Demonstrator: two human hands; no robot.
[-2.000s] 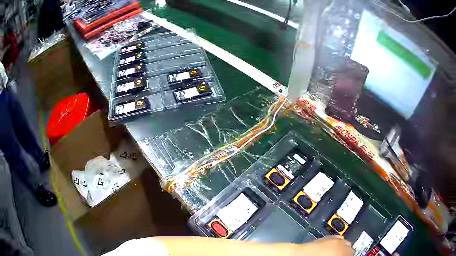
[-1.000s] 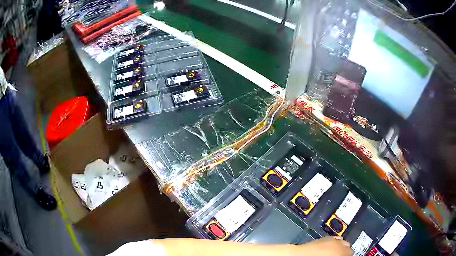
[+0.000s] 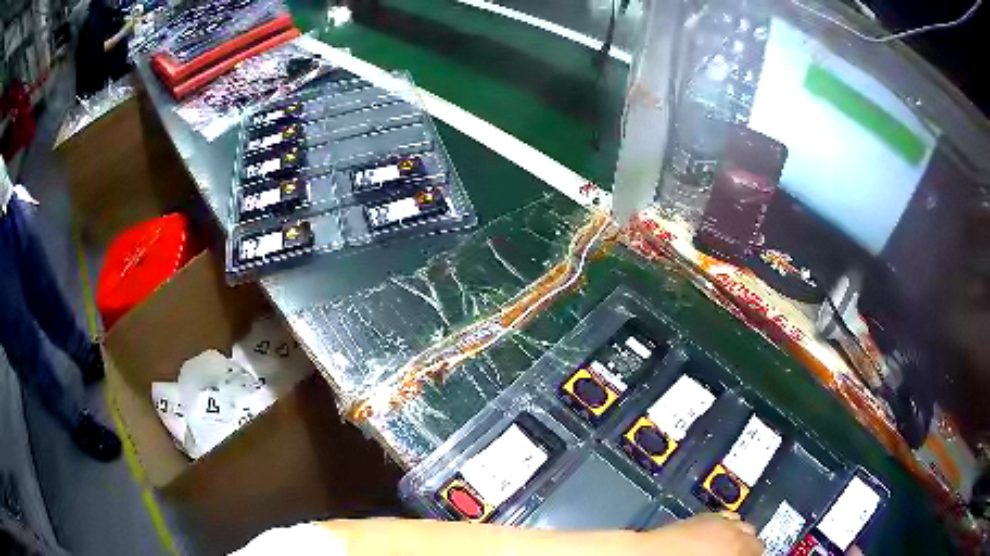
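Observation:
A clear-grey compartment tray (image 3: pixel 635 481) lies at the lower right. It holds several black phones with white labels; one has a red oval (image 3: pixel 465 500), others orange-framed ends (image 3: pixel 725 487). My left forearm crosses the bottom edge, and my left hand (image 3: pixel 711 535) is cut off there; its fingers and grip are hidden. Right of it are a white-labelled piece (image 3: pixel 782 528) and a phone with a white front and red keys (image 3: pixel 850 510). A small patch of skin below that phone may be my right hand (image 3: pixel 853 552); its grip cannot be seen.
A second tray (image 3: pixel 331 225) with several phones lies at the upper left, near a red tray (image 3: pixel 223 54). Clear film with orange tape (image 3: pixel 478 337) lies between. Behind are a lit monitor (image 3: pixel 841 130) and a dark upright phone (image 3: pixel 740 193). Open cartons (image 3: pixel 152 369) and a person's legs (image 3: pixel 49 315) are left.
The whole view has shifted slightly, with the far tray a little further left and lower. My left hand stays at the bottom edge beside the same pieces.

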